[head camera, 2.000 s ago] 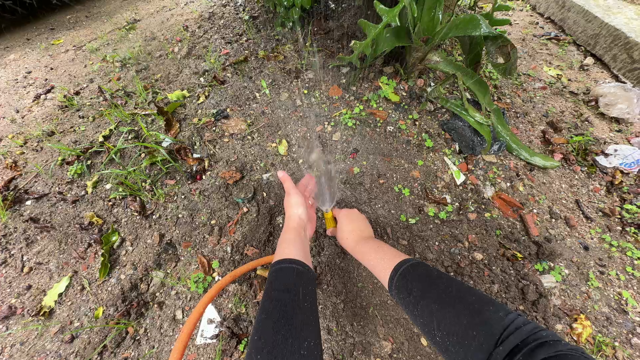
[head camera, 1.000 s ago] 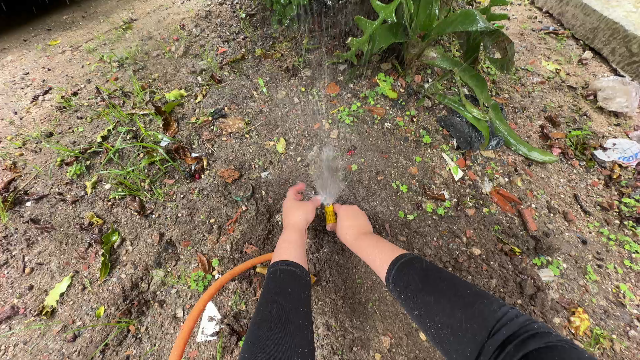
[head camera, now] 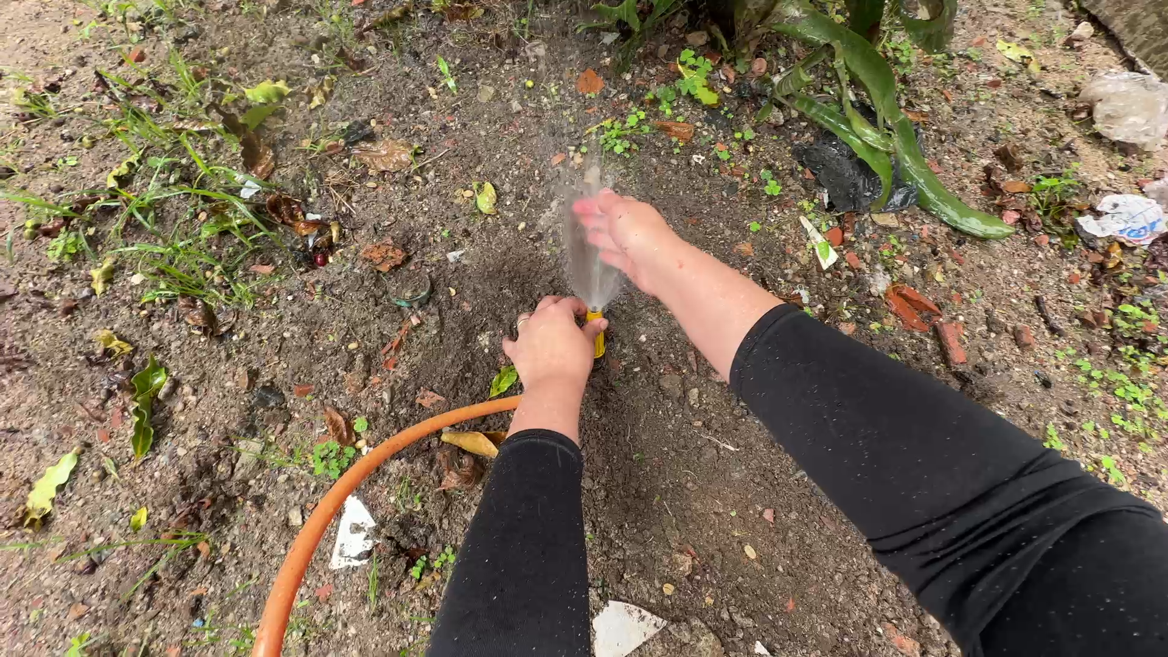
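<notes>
My left hand [head camera: 552, 342] grips a yellow hose nozzle [head camera: 596, 334] near the middle of the view, thumb and fingers around it. Water [head camera: 589, 260] fans out of its tip, away from me over the soil. To the right of the nozzle and farther off, my right hand [head camera: 630, 235] is off it, with fingers apart and fingertips in the spray. An orange hose [head camera: 333, 502] curves from the bottom left up to my left wrist, where the hand and forearm hide its joint with the nozzle.
Damp soil [head camera: 693, 493] carries grass tufts [head camera: 196, 219], fallen leaves and brick bits [head camera: 908, 306]. A broad-leaved green plant [head camera: 876, 100] grows at the top right, beside black plastic [head camera: 844, 173]. Crumpled clear plastic [head camera: 1127, 109] lies at the right, below a concrete edge [head camera: 1131, 32]. White shards [head camera: 625, 628] lie near my sleeves.
My right hand has let go of the nozzle and moved forward into the spray. My left hand, in the spray beside the nozzle two seconds ago, now holds it. The view has tilted down.
</notes>
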